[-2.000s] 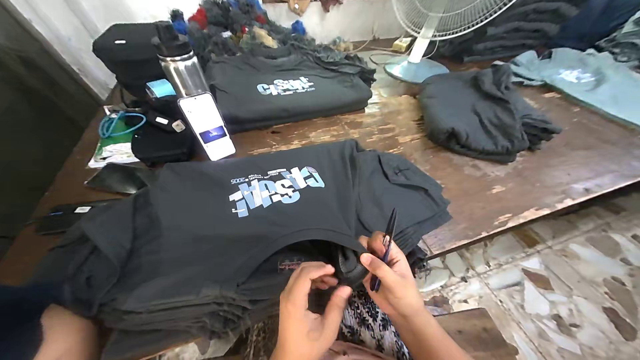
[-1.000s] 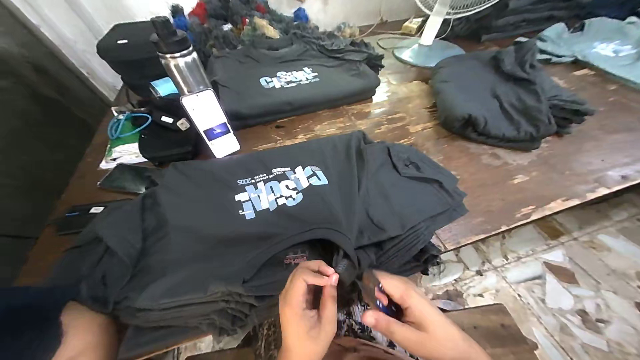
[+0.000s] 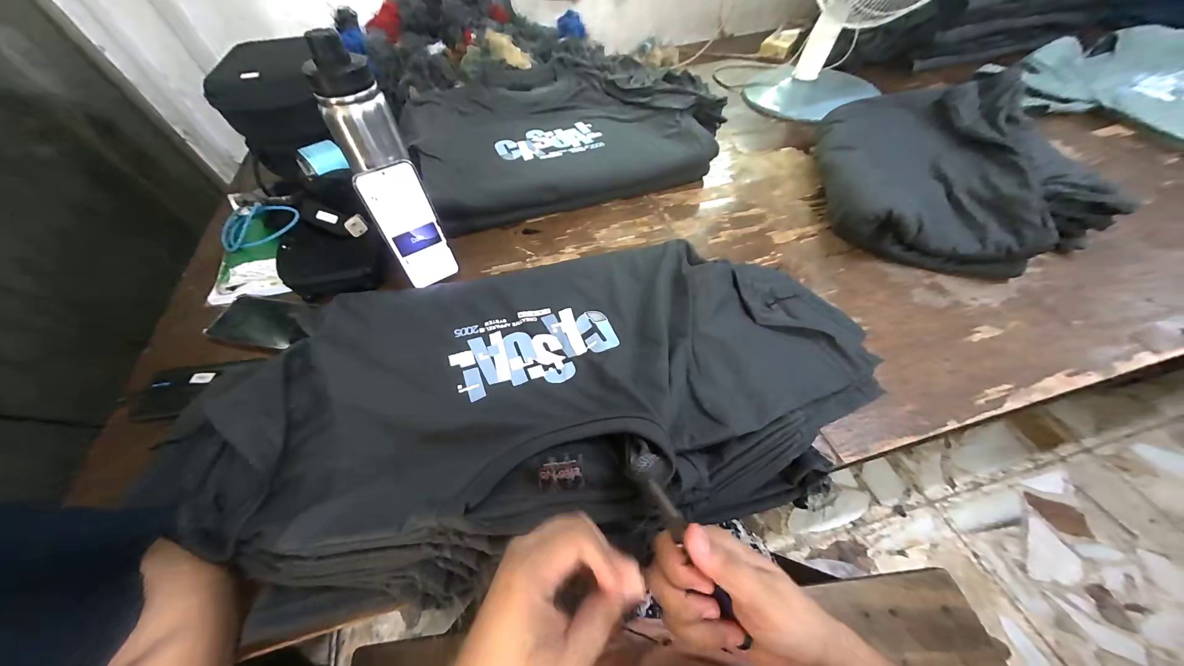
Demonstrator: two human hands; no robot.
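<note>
A stack of dark grey T-shirts (image 3: pixel 398 370) lies on the wooden table, the top one bearing a blue and white chest print. Just below its neckline is my left hand (image 3: pixel 564 592), blurred, with thumb and fingers curled together; whether something thin is between them cannot be told. My right hand (image 3: pixel 731 592) grips a slim dark hand tool (image 3: pixel 668 513), kind unclear, whose far end points up at the right side of the neck opening. The tool's lower end shows below the fingers. Inside the collar a reddish neck print (image 3: pixel 561 474) is visible.
Behind are a folded shirt pile (image 3: pixel 573 166), steel bottle (image 3: pixel 361 125), leaning phone (image 3: pixel 407 227), black cases (image 3: pixel 268 92) and fan base (image 3: pixel 809 92). A dark garment bundle (image 3: pixel 925 176) lies right. At lower left is another person's forearm (image 3: pixel 185 601). A wooden seat (image 3: pixel 916 615) is below.
The tool was upright in my right hand two seconds ago; now it slants up and left toward the collar. My left hand has moved away from the collar edge it was at.
</note>
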